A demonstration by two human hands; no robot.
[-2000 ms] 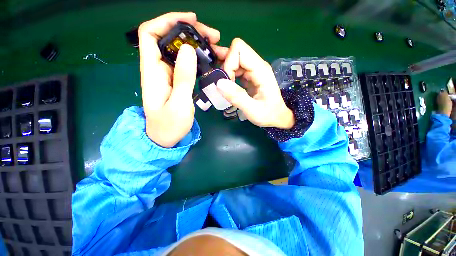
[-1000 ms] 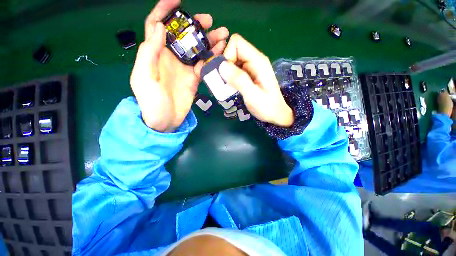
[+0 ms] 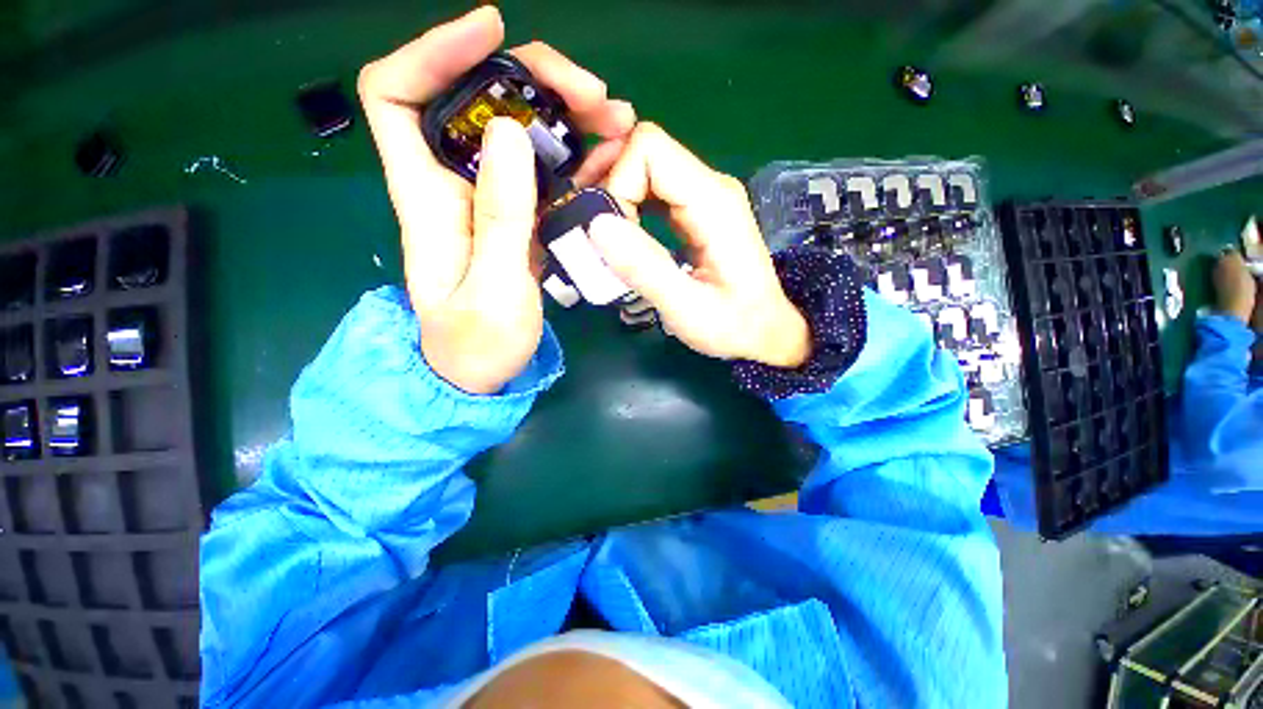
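Note:
My left hand [image 3: 478, 229] holds a black watch case [image 3: 478, 117], its open side up with gold-yellow and silver parts showing. The left thumb lies over the inside of the case. My right hand [image 3: 713, 263] grips a display module [image 3: 589, 249] with a black end and a white back, thumb on the white face. The module hangs just below the case's lower right edge, joined there by a short dark strip. Small white-L flex parts [image 3: 639, 313] lie on the green mat, mostly hidden behind the module and right hand.
A black tray [image 3: 180, 416] with some glossy units stands left. A clear blister tray [image 3: 1000, 263] and a narrow black tray [image 3: 1085, 367] stand right. Loose dark units [image 3: 327, 108] lie along the far bench. Another person's hand [image 3: 1230, 284] shows at the right edge.
My left hand has closed around the case, and its thumb has come down onto the inside. The case has tilted and shifted slightly left and down. The loose units have moved slightly left.

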